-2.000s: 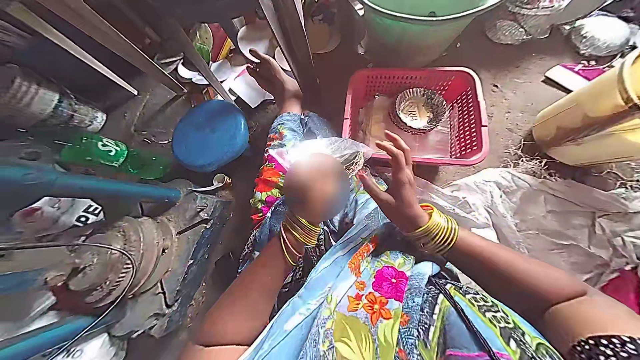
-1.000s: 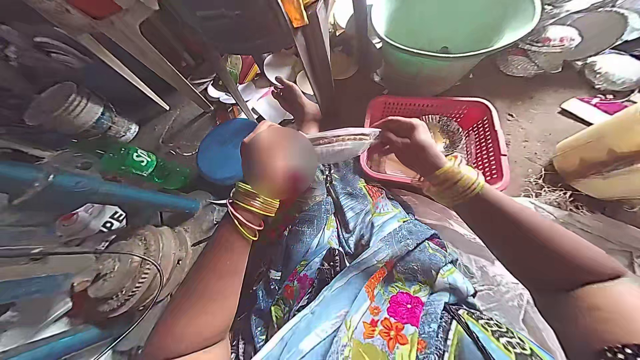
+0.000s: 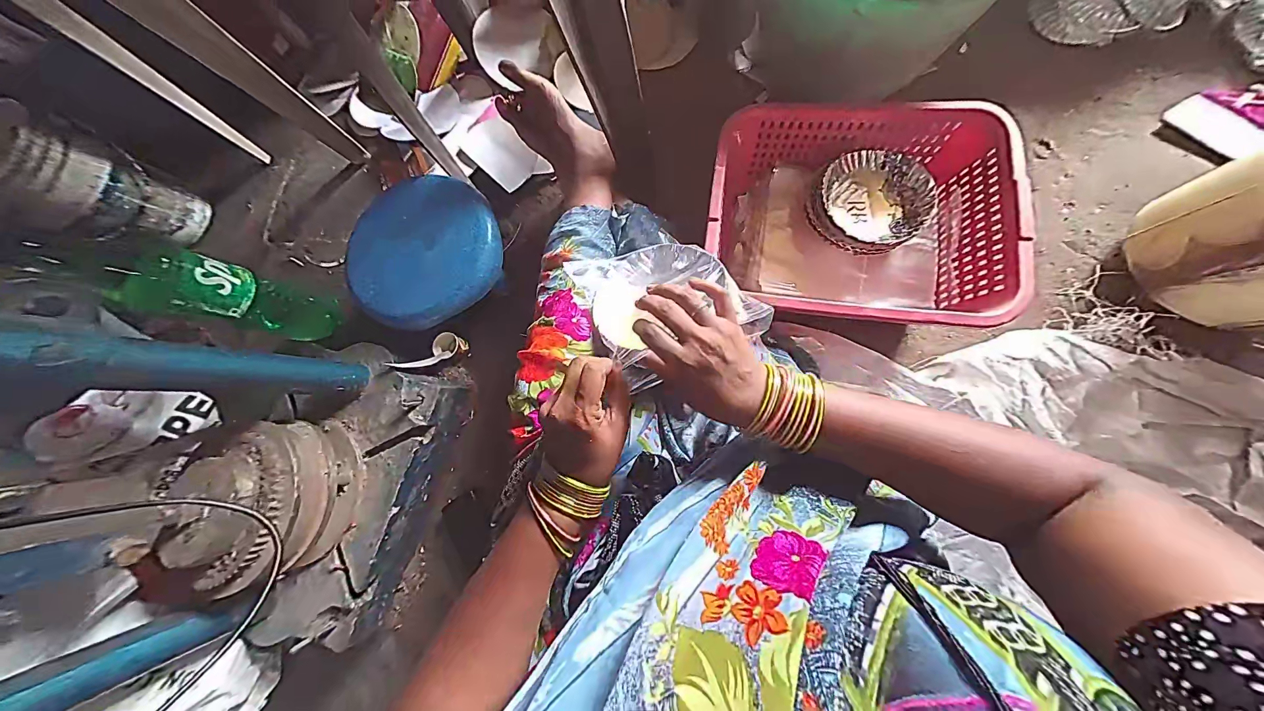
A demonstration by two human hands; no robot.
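A clear plastic bag [image 3: 632, 286] with a pale round stack inside lies over my lap, on the flower-patterned cloth. My right hand [image 3: 701, 351] rests on the bag with its fingers spread across the top. Close beside it, my left hand [image 3: 587, 415] has its fingers curled and pinched at the bag's near edge. Both wrists carry yellow bangles. Just beyond my right hand stands a red perforated plastic basket [image 3: 726, 188], holding silvery ribbed bowls [image 3: 874, 202] and a flat clear plastic packet [image 3: 790, 242].
A round blue lid or stool top [image 3: 425, 252] is left of my foot. Farther left are a green plastic bottle [image 3: 222, 286] and a machine with a round metal part [image 3: 262, 499]. A green tub [image 3: 859, 39] stands behind the basket; a yellowish container [image 3: 1205, 242] lies right.
One second ago both hands held the bag edge-on between them; now it lies flatter over my lap, with my right hand across it and my left hand lower.
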